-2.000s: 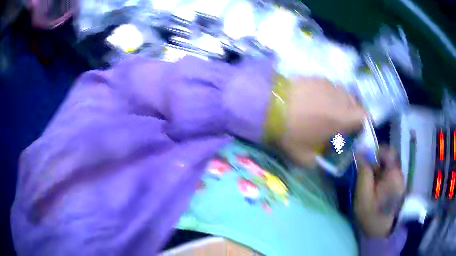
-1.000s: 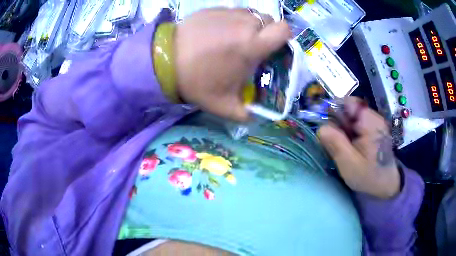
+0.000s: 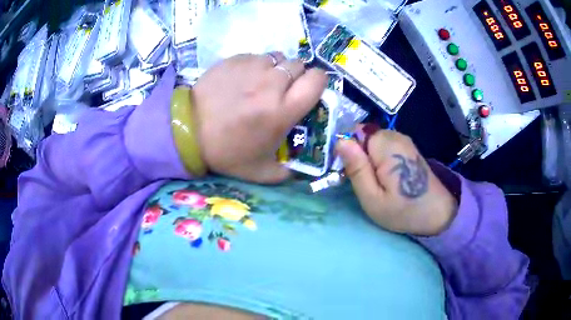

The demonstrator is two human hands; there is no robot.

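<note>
My left hand (image 3: 247,115), with a ring and a yellow-green bangle, holds a power bank unit (image 3: 317,134) upright-ish near my lap. The unit's green board end faces right, with a bright white lit display on it. My palm and fingers hide the rest of the unit. My right hand (image 3: 401,178) pinches a small blue and silvery test lead plug (image 3: 345,135) close beside the board. I cannot tell whether the plug touches the board. A small white connector (image 3: 325,182) hangs below the unit.
Another power bank unit (image 3: 369,70) lies just beyond my hands. Several bagged units (image 3: 113,31) lie in rows at the far left and centre. The white tester box (image 3: 438,69) with red readouts and red and green buttons stands at the right. Part of a pink perforated object shows at the left edge.
The blur has cleared. Since one second ago, my left hand and its unit sit slightly lower and further left. My right hand has moved left, closer to the unit. The view has shifted.
</note>
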